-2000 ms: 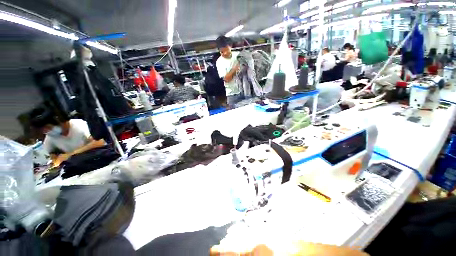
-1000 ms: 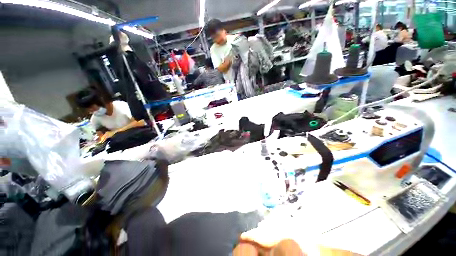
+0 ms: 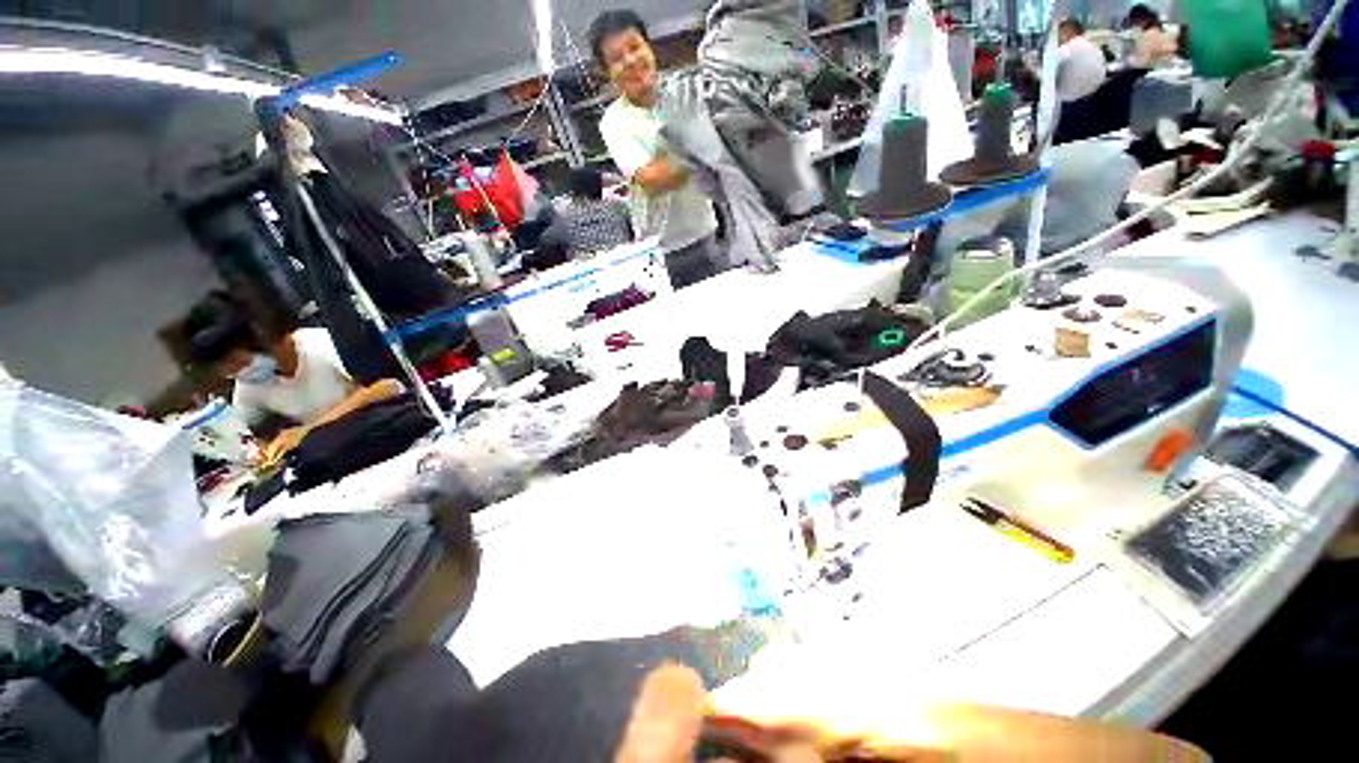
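Observation:
The dark grey cloth panel [image 3: 559, 693] lies on the table's front edge at the bottom centre, its upper edge reaching towards the needle area [image 3: 827, 559] of the white sewing machine [image 3: 991, 485]. My right hand [image 3: 835, 733] is cut off by the bottom edge and washed out by glare. One finger stands over the cloth's right part, and the rest stretches to the right. Whether it grips the cloth is hidden. My left hand is not seen.
Grey cut pieces [image 3: 336, 574] are stacked at left, beside a clear plastic bag [image 3: 90, 485]. Yellow snips [image 3: 1021, 529] and a clear tray [image 3: 1210, 544] lie right of the needle. Dark cloth [image 3: 641, 418] lies behind the machine. A person [image 3: 656, 164] stands beyond with grey garments; another sits left.
The view swung right to left between the earlier frames, then slightly back. A finger of my right hand now stands higher over the cloth. The standing person's head is raised, garments lifted higher.

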